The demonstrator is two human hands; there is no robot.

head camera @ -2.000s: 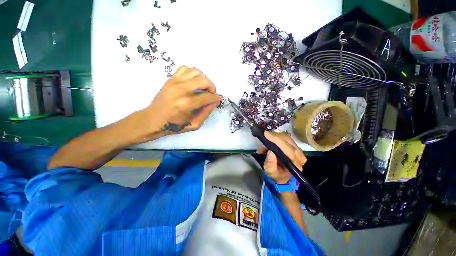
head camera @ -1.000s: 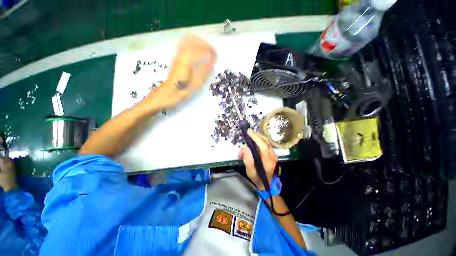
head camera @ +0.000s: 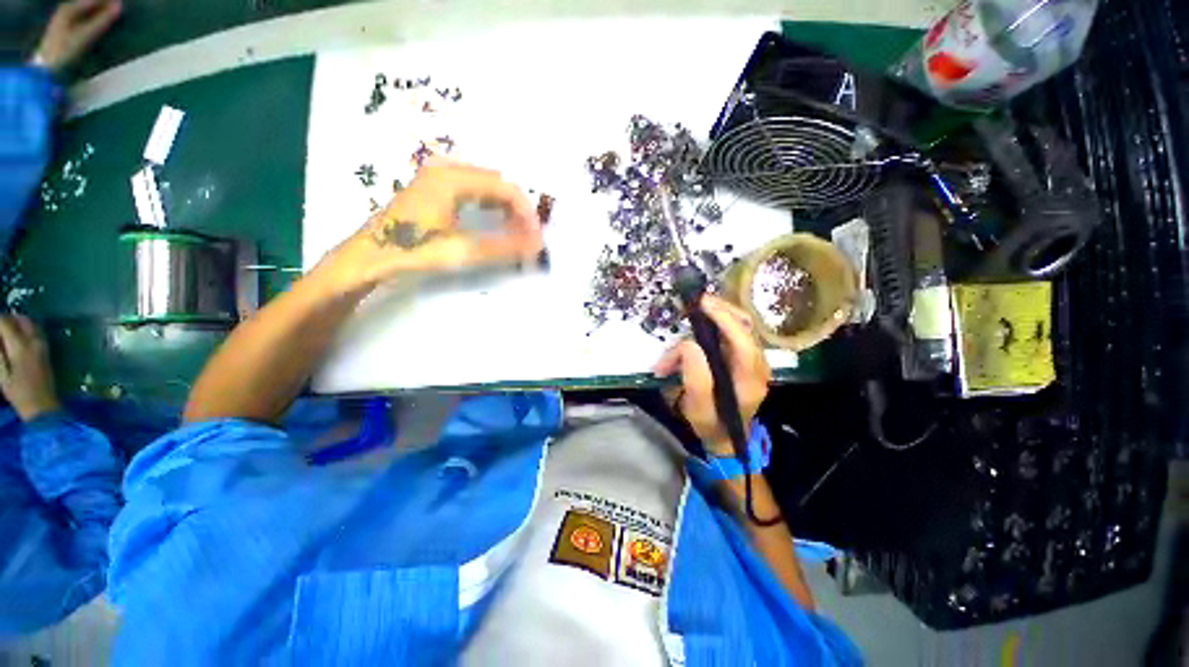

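My left hand (head camera: pixel 456 219) is over the white sheet (head camera: pixel 443 345), left of the heap of small components (head camera: pixel 648 254). Its fingers are curled and slightly blurred. Small dark bits show at its fingertips; I cannot tell whether they are gripped or lie on the sheet. My right hand (head camera: pixel 720 371), with a blue wristband, is shut on the black soldering iron (head camera: pixel 711 336). The iron's thin tip points up-left over the heap. Separated small parts (head camera: pixel 378 91) lie scattered at the sheet's upper left, some near or partly behind my left hand.
A tan ring-shaped container (head camera: pixel 835 293) with silvery bits is right of the heap. Behind it are a black fan (head camera: pixel 795 159) and plastic bottle (head camera: pixel 1004 50). A yellow sponge (head camera: pixel 1004 336) is at right. A solder spool (head camera: pixel 176 278) and another person's hands (head camera: pixel 24 365) are at left.
The whole view has shifted since the earlier frames. My left hand has come down from the sheet's upper part since one second ago. The iron stays in my right hand over the heap.
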